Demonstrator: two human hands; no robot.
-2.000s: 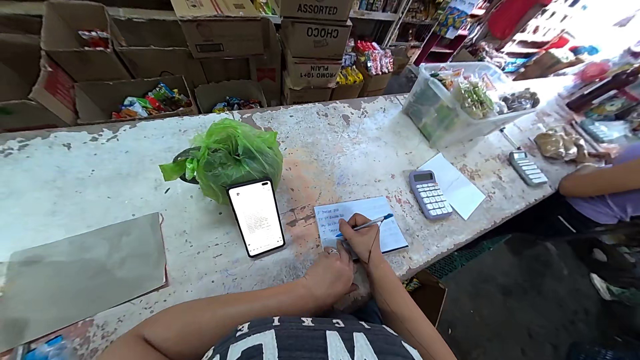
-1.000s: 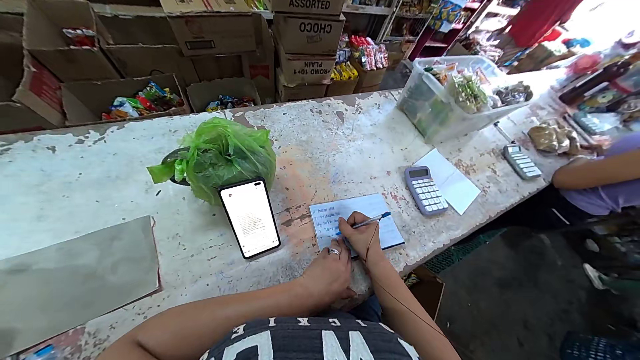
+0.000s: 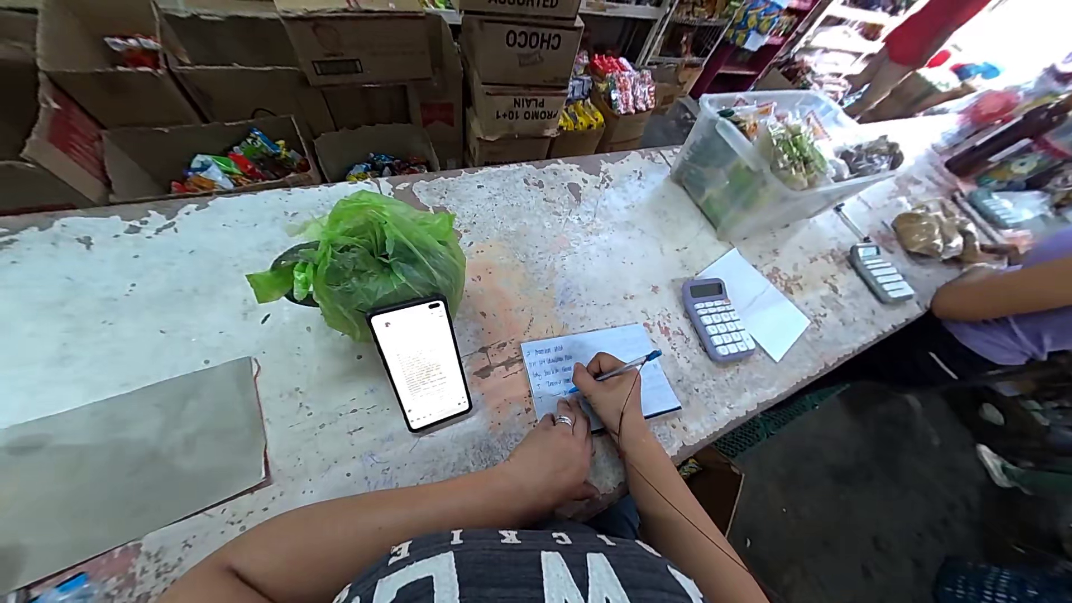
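My right hand (image 3: 610, 394) holds a blue ballpoint pen (image 3: 624, 368), its tip at a notepad (image 3: 599, 358) that bears handwriting. Rings show on my left hand (image 3: 557, 452), which rests at the pad's lower left edge with its fingertips on the paper. A smartphone (image 3: 421, 364) with a lit page of text leans against a green plastic bag (image 3: 368, 260) wrapped around something dark. Right of the pad lie a purple calculator (image 3: 718, 320) and a sheet of white paper (image 3: 766, 306), partly under the calculator.
A clear plastic bin (image 3: 754, 197) of packaged goods stands at the back right. Beyond it lie a second calculator (image 3: 881, 273) and a brown bag (image 3: 925, 230), near another person's arm (image 3: 1005, 297). A grey flat sheet (image 3: 134, 469) covers the left front. Cardboard boxes (image 3: 523, 50) line the far edge.
Lines of writing show on the pad in all the frames, with the pen tip on it. Both hands have stayed at about the same place on the pad.
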